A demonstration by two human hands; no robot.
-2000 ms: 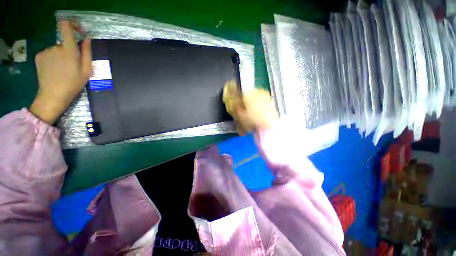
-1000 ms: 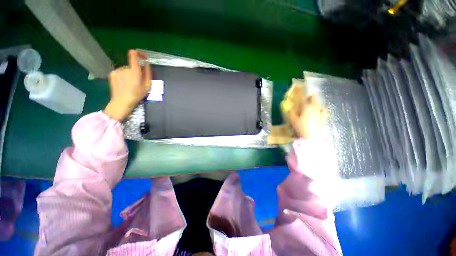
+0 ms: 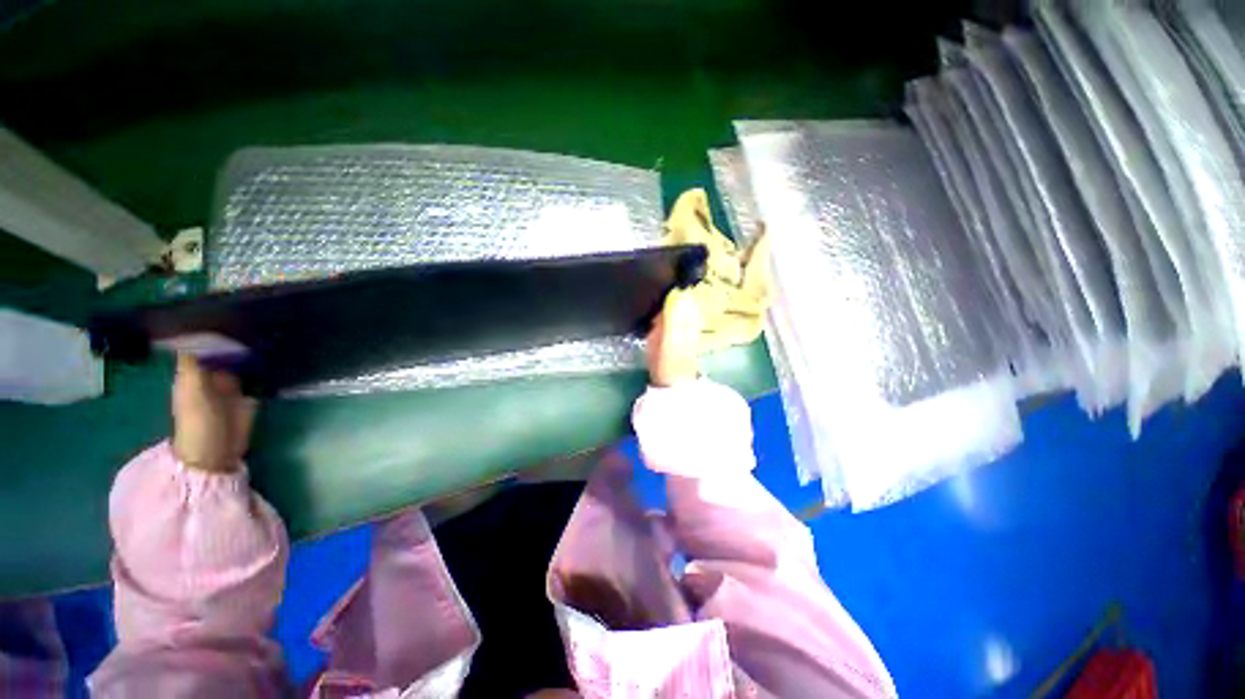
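Observation:
The black folding unit point(image 3: 437, 317) is tilted above the bubble bag point(image 3: 410, 205), with its broad face foreshortened. My left hand point(image 3: 212, 410) holds its left end from below, near a blurred white label. My right hand point(image 3: 675, 344) holds its right end at the near corner; the fingers are partly hidden. The bubble bag lies flat on the green bench. The yellow wiping cloth point(image 3: 724, 294) lies crumpled on the bench just right of the unit and my right hand.
Silvery bubble bags point(image 3: 874, 260) lie at right, with a row of whitish sleeves point(image 3: 1092, 205) leaning beyond them. A pale post point(image 3: 68, 205) and part of a white bottle point(image 3: 48, 358) are at left. Blue floor point(image 3: 928, 546) shows below the bench.
The unit lay flat on the bag and is now lifted and tilted. My right hand has let go of the cloth and taken the unit's right end. My left hand has moved to the unit's near side.

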